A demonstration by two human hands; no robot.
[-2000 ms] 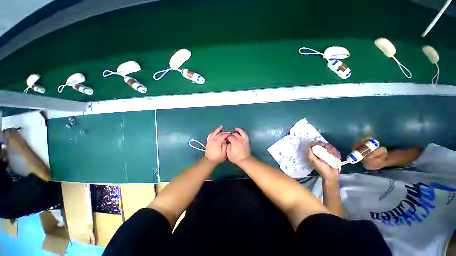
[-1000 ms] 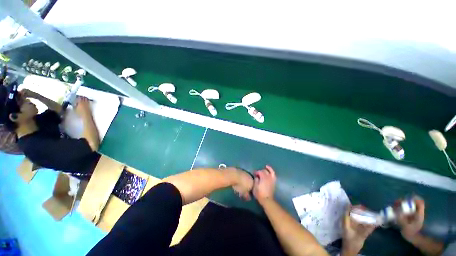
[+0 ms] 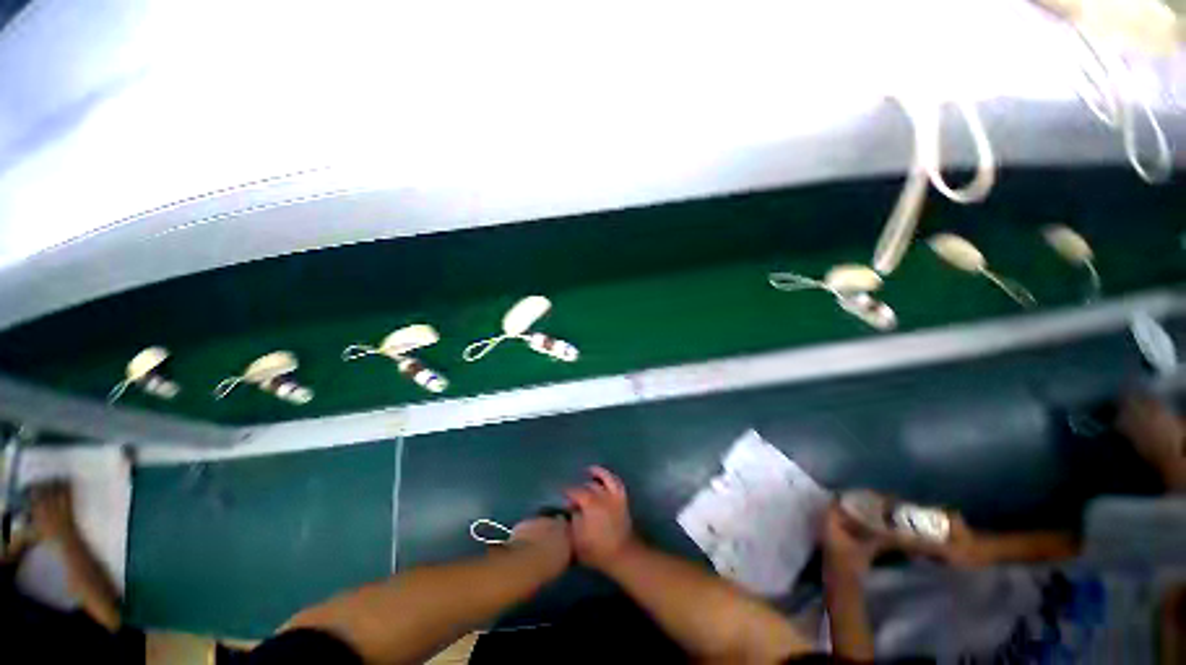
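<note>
My left hand and my right hand are pressed together above the dark green bench, closed around a corded piece. A white cord loop sticks out on the left side of my left hand. The piece's body is hidden by my hands. A small dark bit shows between them, too blurred to name.
A white marked sheet lies right of my hands. A neighbour's hands hold a striped cylinder. Corded charms lie on the belt behind the pale rail. White loops hang from the shelf. Another person's arm is at left.
The view has swung back and tilted up, showing more shelf and hanging loops. My hands stay together with the loop out. The neighbour's oval and cylinder are now closer together.
</note>
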